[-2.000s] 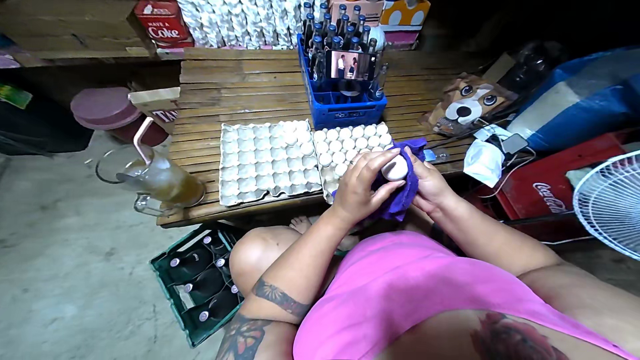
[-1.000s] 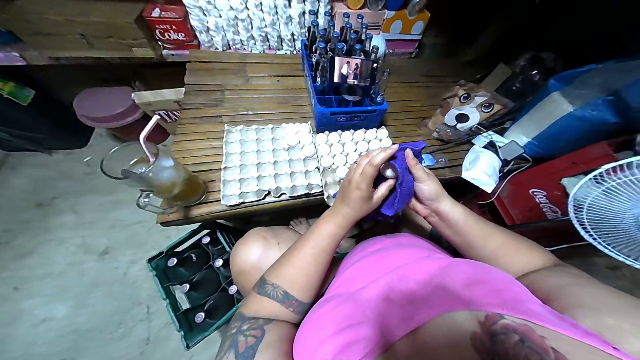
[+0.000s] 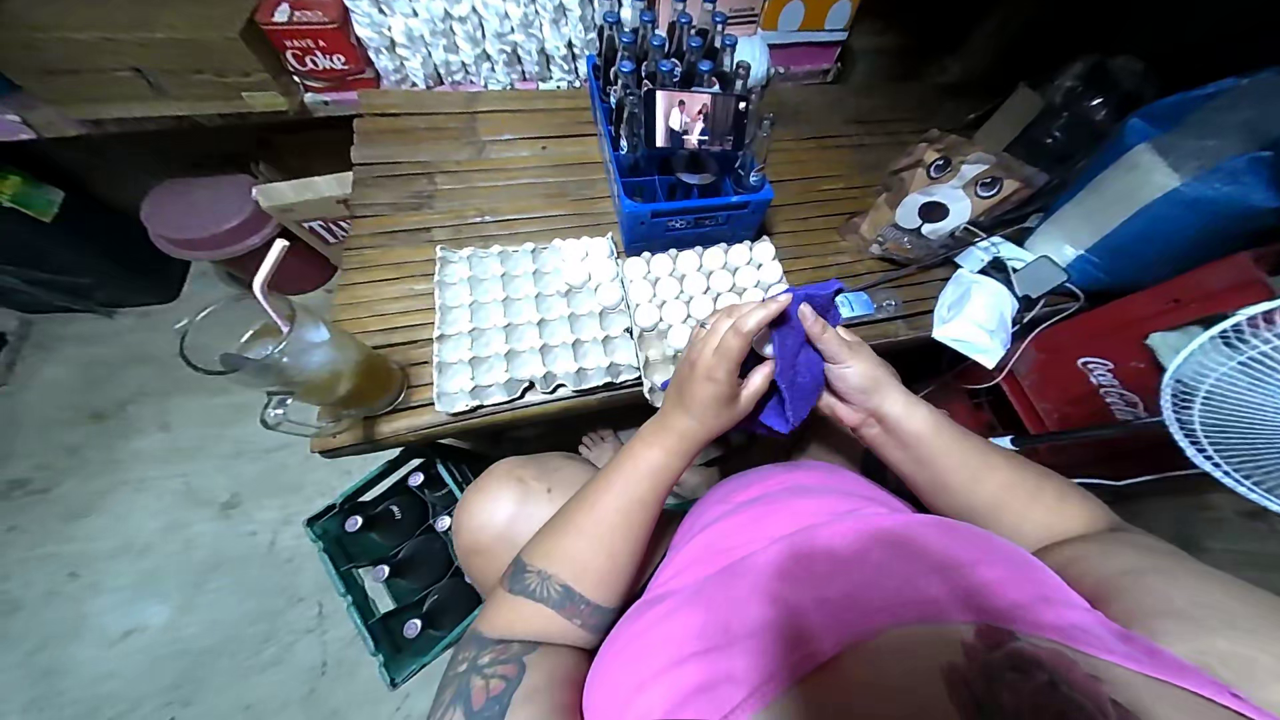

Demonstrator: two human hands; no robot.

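Note:
My left hand (image 3: pixel 722 372) is closed around an egg (image 3: pixel 764 343), of which only a small part shows between the fingers and the cloth. A purple cloth (image 3: pixel 796 372) lies against the egg, gripped by my right hand (image 3: pixel 850 368) with the thumb on top. Just beyond my left hand sits a pulp egg tray (image 3: pixel 655 350) mostly filled with white eggs (image 3: pixel 700 283), its near right part hidden by the hands. Left of it, touching, is a second pulp tray (image 3: pixel 495 325) with several eggs in its far right corner and many bare cups.
A blue crate (image 3: pixel 690 215) of bottles with a phone (image 3: pixel 695 120) stands behind the trays on the slatted bamboo table (image 3: pixel 480 150). A glass pitcher (image 3: pixel 330 365) with a straw is at the left edge. Below is a green bottle crate (image 3: pixel 345 590); a fan (image 3: pixel 1230 400) stands right.
Both hands have turned and shifted slightly around the egg and cloth. The egg, plainly visible between the hands two seconds ago, is now mostly covered.

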